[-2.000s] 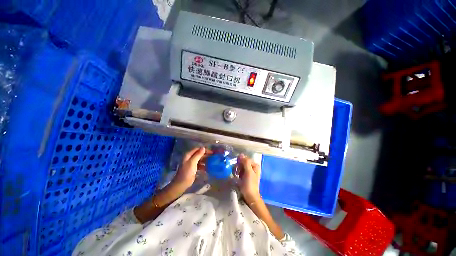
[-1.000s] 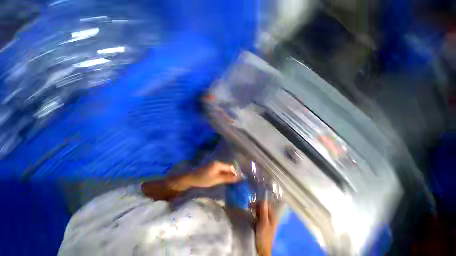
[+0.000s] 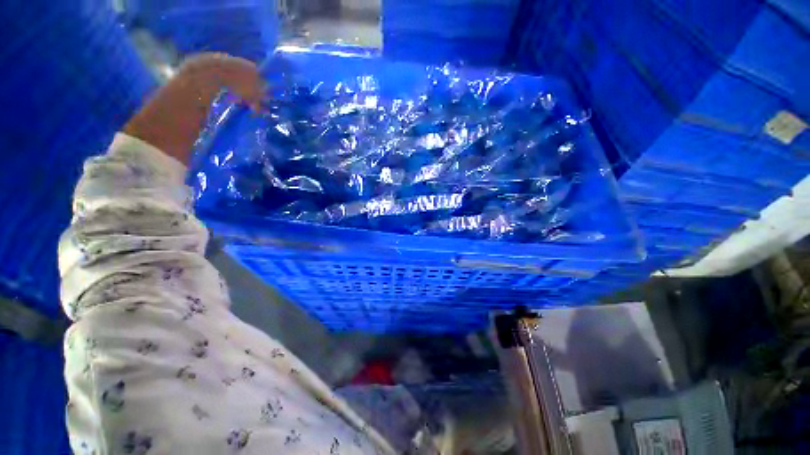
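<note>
A blue finished-goods crate (image 3: 408,244) fills the middle of the view. It holds many glossy clear plastic bags (image 3: 417,160) with blue items inside. My left hand (image 3: 218,82) reaches to the crate's back left corner, palm down with the fingers bent over the rim. Clear film lies below the fingers; whether they grip anything cannot be told. My right hand is not in view. The sealer (image 3: 684,427) is cut off at the lower right, with its sealing bar (image 3: 543,391) facing left.
A perforated blue crate (image 3: 355,284) stands under the filled crate. Stacked blue crates (image 3: 675,115) rise at the right, behind and at the left. The sealer's pale worktable (image 3: 613,342) lies close to the crate's front right corner. A small red thing (image 3: 377,373) shows below the crates.
The view has swung left from the sealer to the filled crate. My left hand has moved from the bagged blue item at the sealer to the crate's far corner. My right hand has left view.
</note>
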